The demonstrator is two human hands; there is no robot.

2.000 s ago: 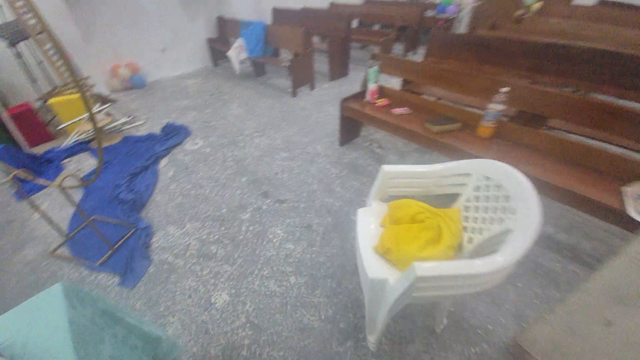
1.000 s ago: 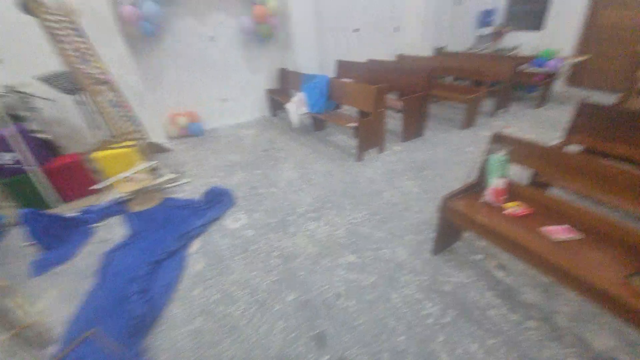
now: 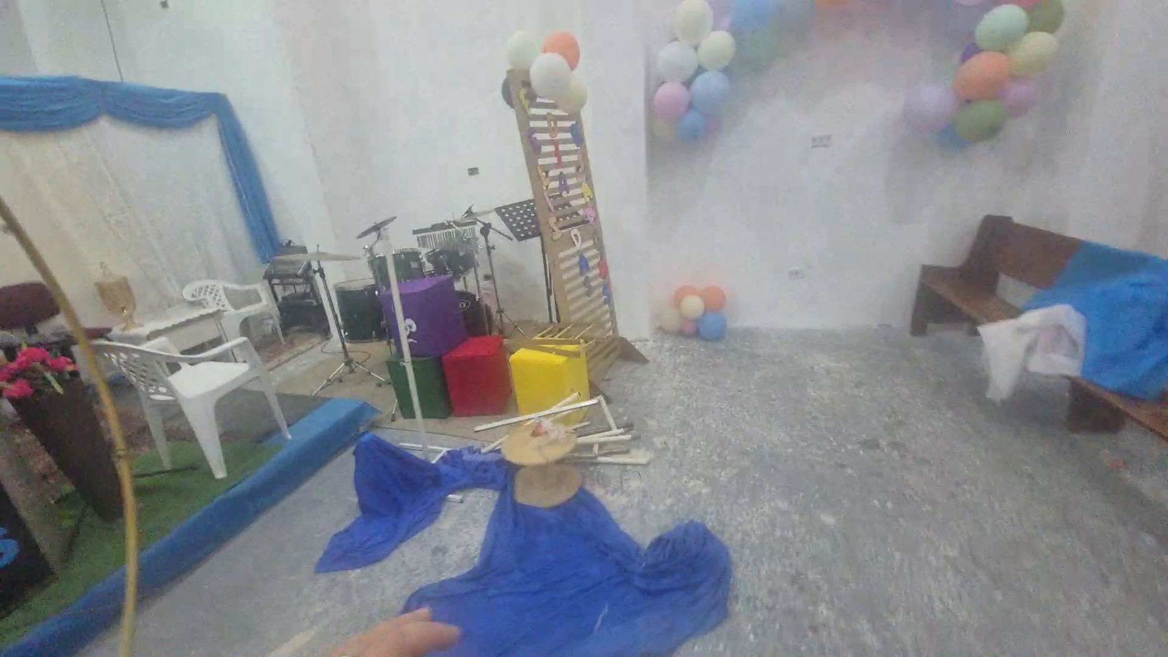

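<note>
My left hand [image 3: 397, 636] shows only in part at the bottom edge, its fingers pointing right in front of a blue cloth [image 3: 584, 584]. Whether it holds anything is hidden. The cloth lies crumpled on the floor, with a round wooden stand [image 3: 538, 447] at its far edge. Behind that stand, white sticks [image 3: 602, 438] lie in a loose pile beside a yellow box [image 3: 550, 379]. A thin white pole [image 3: 408, 356] rises in front of the boxes. My right hand is out of the frame.
Red [image 3: 476, 376] and purple [image 3: 424, 317] boxes stand near a drum kit and a leaning wooden slatted panel [image 3: 575, 219]. At left are a blue-edged platform [image 3: 219, 520], white plastic chairs [image 3: 196, 383] and a curved yellow rod [image 3: 119, 438]. A draped wooden bench [image 3: 1031, 260] is at right.
The view has swung left and up, away from the white chair with the yellow cloth. My left hand has come into view at the bottom.
</note>
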